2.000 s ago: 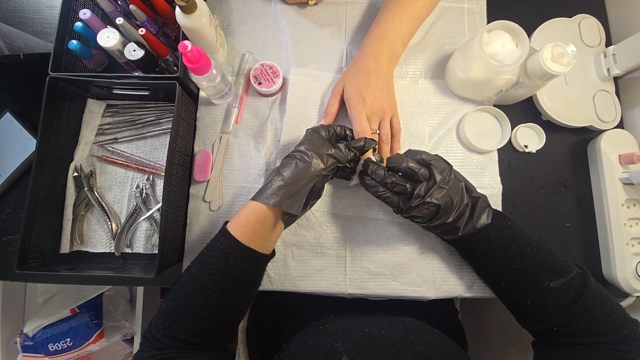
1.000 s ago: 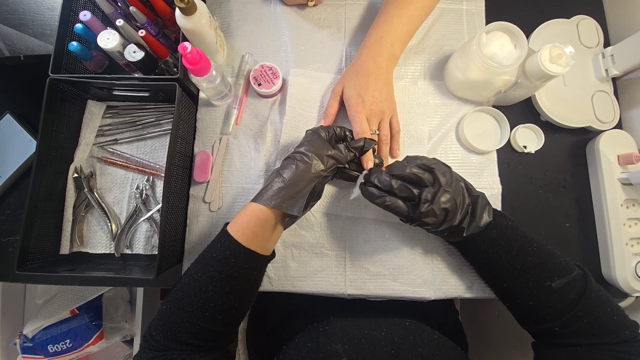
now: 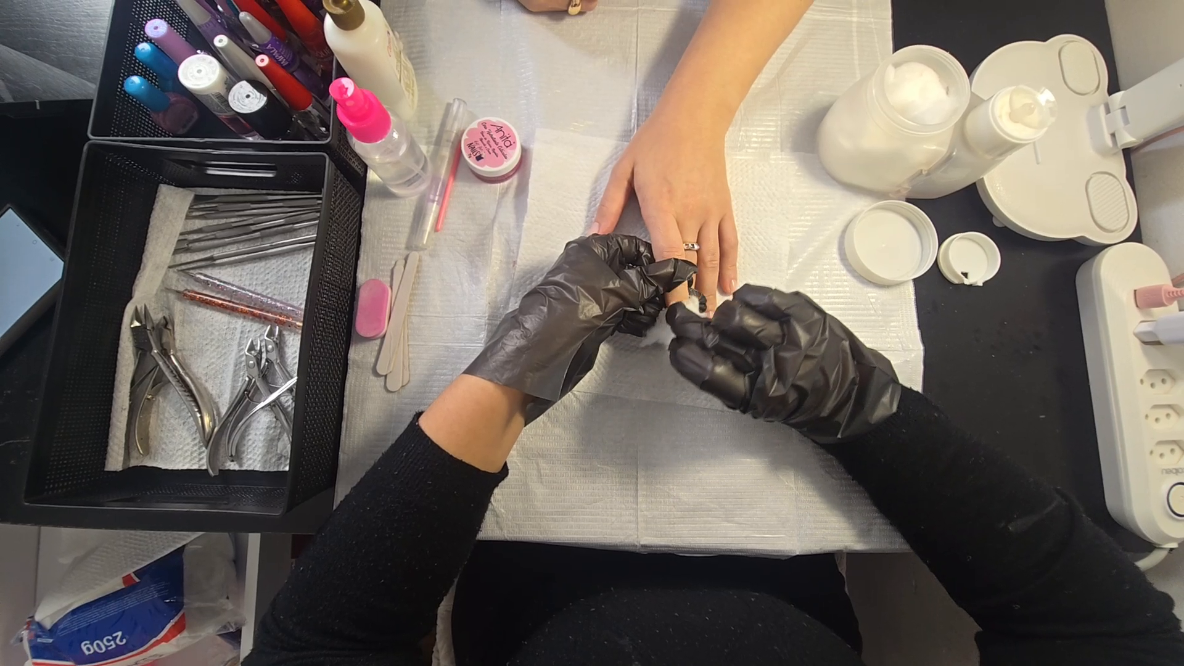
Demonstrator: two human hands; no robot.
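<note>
Another person's hand (image 3: 689, 180), with a ring on one finger, lies palm down on a white paper towel (image 3: 573, 199) at the middle of the head view. My left hand (image 3: 597, 305), in a black disposable glove, grips one of its fingers near the tip. Close beside it, my right hand (image 3: 772, 356), gloved the same way, pinches a small white wad (image 3: 692, 303) against that finger. My gloved fingers partly cover the wad and the fingertip.
At left stand a black basket (image 3: 310, 407) with cuticle nippers (image 3: 166, 375) and metal tools, polish bottles, a pink-capped spray bottle (image 3: 384, 139), a pink-lidded jar (image 3: 491, 148) and wooden sticks (image 3: 398, 319). At right are an open cotton jar (image 3: 893, 120), lids, a lamp base and a power strip (image 3: 1133, 398).
My right hand has shifted slightly around the held fingertip. White material shows between my hands now and one second ago. My left hand keeps its place on the finger.
</note>
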